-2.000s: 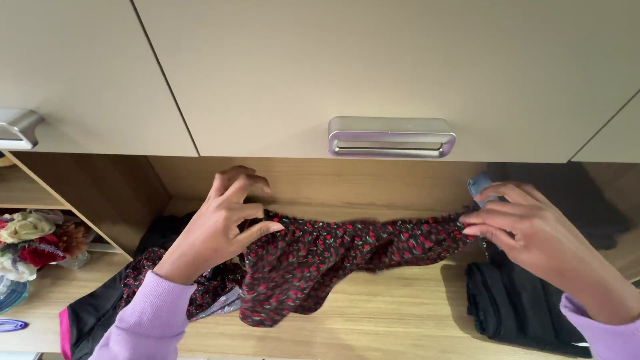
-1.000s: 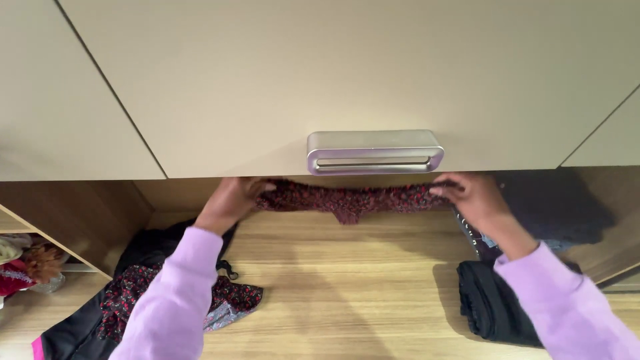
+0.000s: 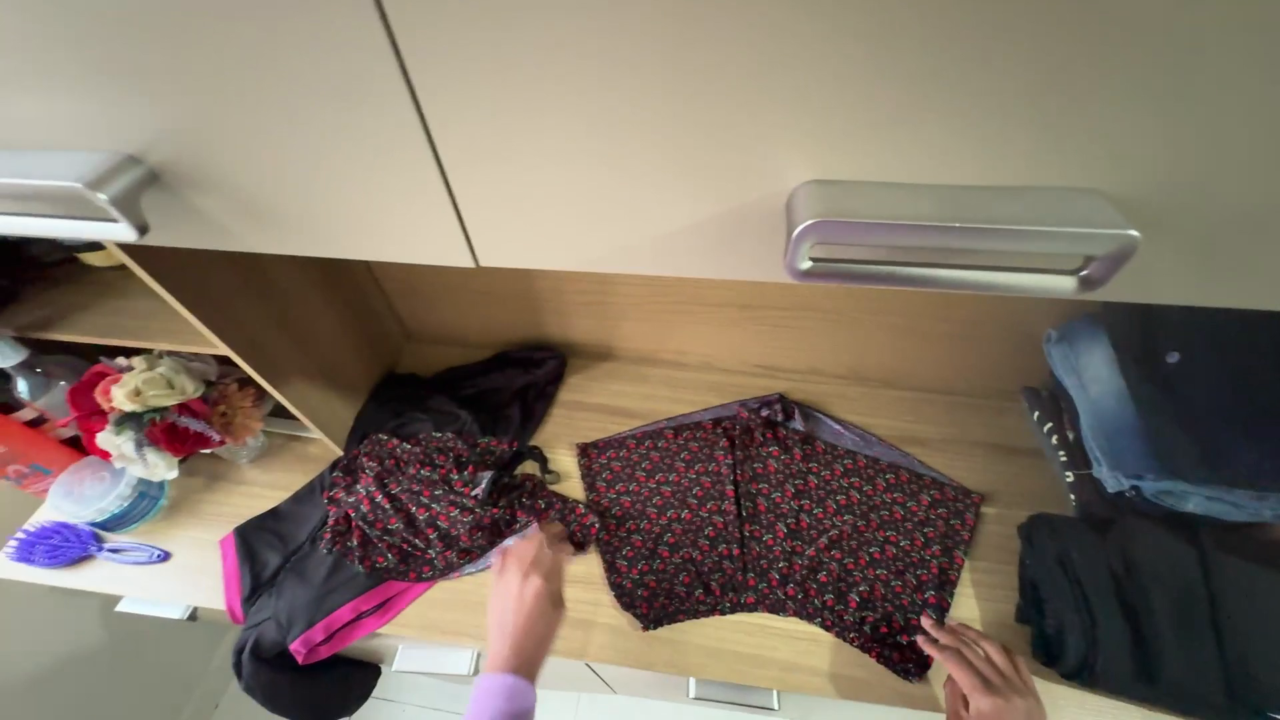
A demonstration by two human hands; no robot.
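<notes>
Dark shorts with a red floral print [image 3: 780, 520] lie spread flat on the wooden shelf, waistband edge toward the front. My right hand [image 3: 980, 665] touches their lower right corner with its fingertips. My left hand [image 3: 528, 590] is at the right edge of a crumpled garment in the same print [image 3: 430, 505], just left of the shorts; it is blurred, and whether it grips the cloth is unclear. That garment lies on black clothing with pink trim [image 3: 360, 615], with more dark cloth [image 3: 460, 395] behind.
Folded jeans [image 3: 1180, 410] and a folded black garment [image 3: 1140, 600] are stacked at the right. Cabinet doors with a metal handle [image 3: 960, 240] overhang the shelf. At the left are artificial flowers [image 3: 160, 410], a round plastic tub [image 3: 108, 493] and a purple hairbrush [image 3: 60, 545].
The printed shorts, earlier held up between both hands, now lie flat on the shelf. My hands have moved down toward the front edge, the left one to the crumpled printed garment.
</notes>
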